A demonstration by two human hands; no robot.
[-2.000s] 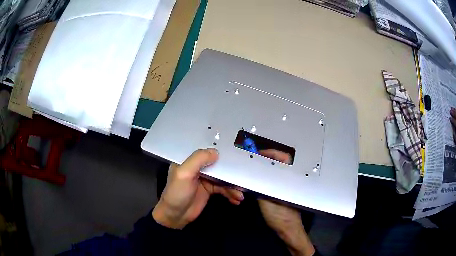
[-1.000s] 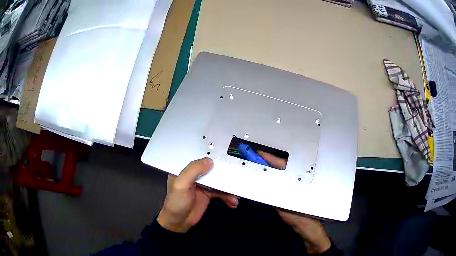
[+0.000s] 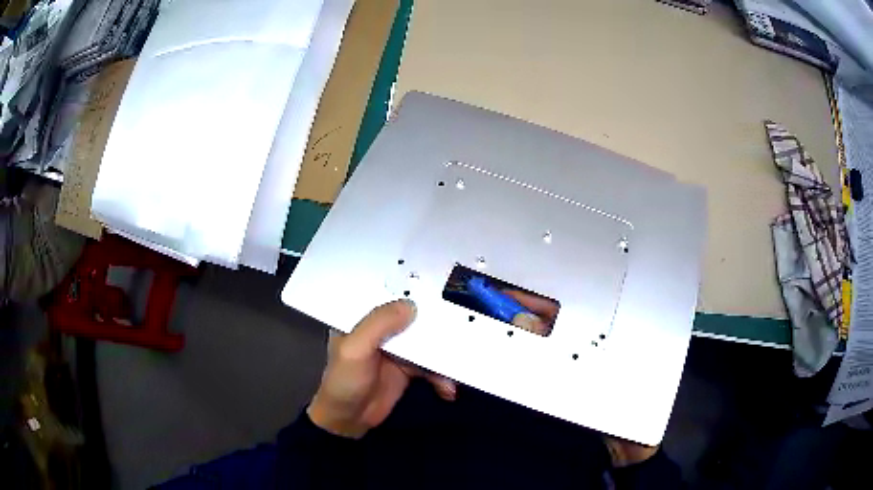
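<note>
A silver-grey metal panel (image 3: pixel 536 211) is held tilted in front of me, over the front edge of the bench. It has rounded corners, small holes and a dark rectangular cutout. My left hand (image 3: pixel 369 368) grips its lower left edge, thumb on top and fingers underneath. My right hand (image 3: pixel 538 314) is mostly hidden behind the panel. Its fingers show through the cutout on a blue pen-like object (image 3: pixel 493 299), and part of the hand shows below the lower right edge.
White sheets (image 3: pixel 206 134) lie on brown cardboard (image 3: pixel 335 129) at left. Tan cardboard (image 3: pixel 593 67) covers the green bench top. A checked cloth (image 3: pixel 809 239) lies at right by a yellow strip and newspaper (image 3: pixel 857 364). A red stool (image 3: pixel 124 297) stands at lower left.
The blue object and fingers behind the cutout have shifted right, and more of the blue shows. The panel's right side has tilted slightly. Less of my right hand shows below the panel.
</note>
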